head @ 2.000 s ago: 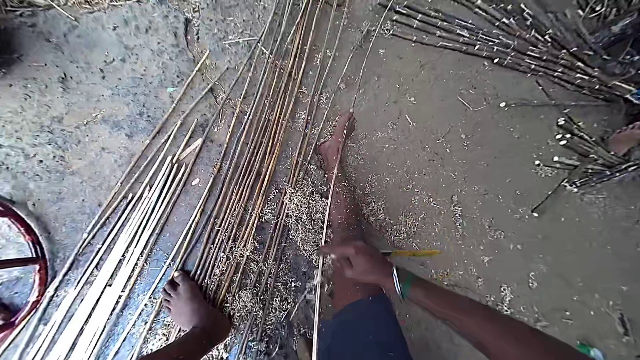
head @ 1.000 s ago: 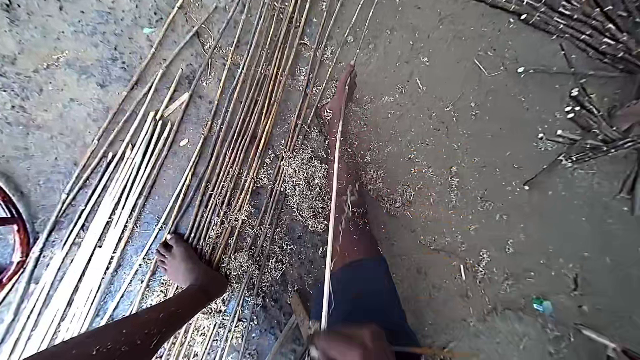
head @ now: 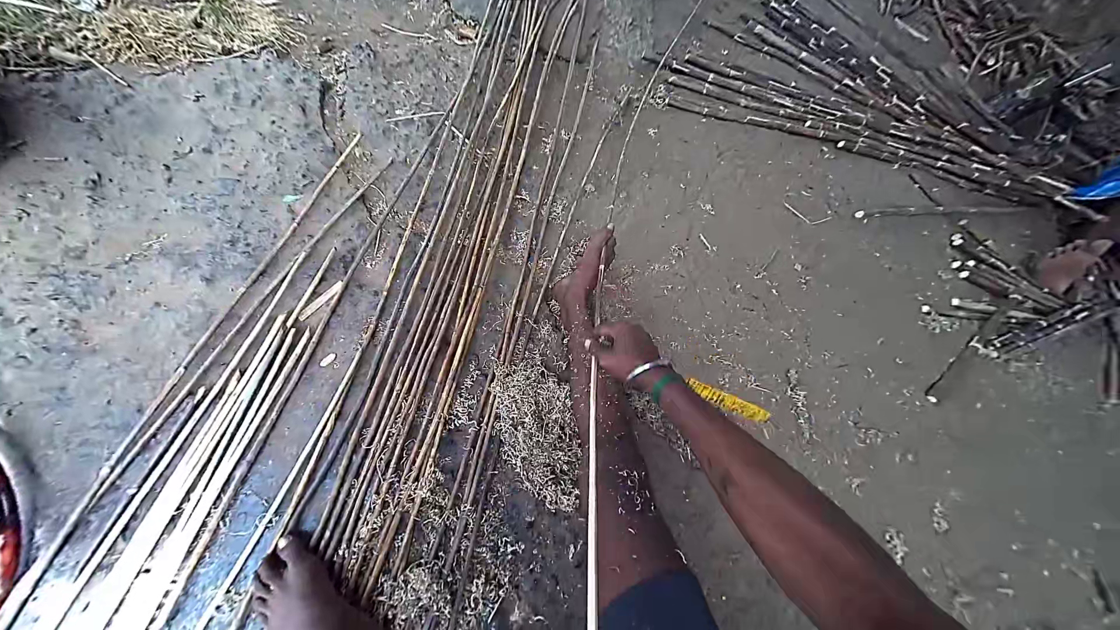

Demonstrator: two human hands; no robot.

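Note:
My right hand, with a pale bangle and a green band at the wrist, is closed at a thin pale stripped stick. The stick runs from the bottom edge along my outstretched leg; its thinner, darker part passes my foot toward the top. A yellow handle shows beyond my wrist and seems to belong to a tool in that hand; the working end is hidden. Curly shavings lie beside and on the leg. My left hand is out of view.
Long brown sticks spread on the ground to the left, with my other foot on their lower ends. Paler split strips lie further left. Dark cut stalks are at upper right, near a person's foot. A red round rim shows at far left.
My right hand has moved from the bottom edge, near my body, forward along the stick toward my foot, and the yellow handle has moved with it. Two seconds ago it was also partway along the leg.

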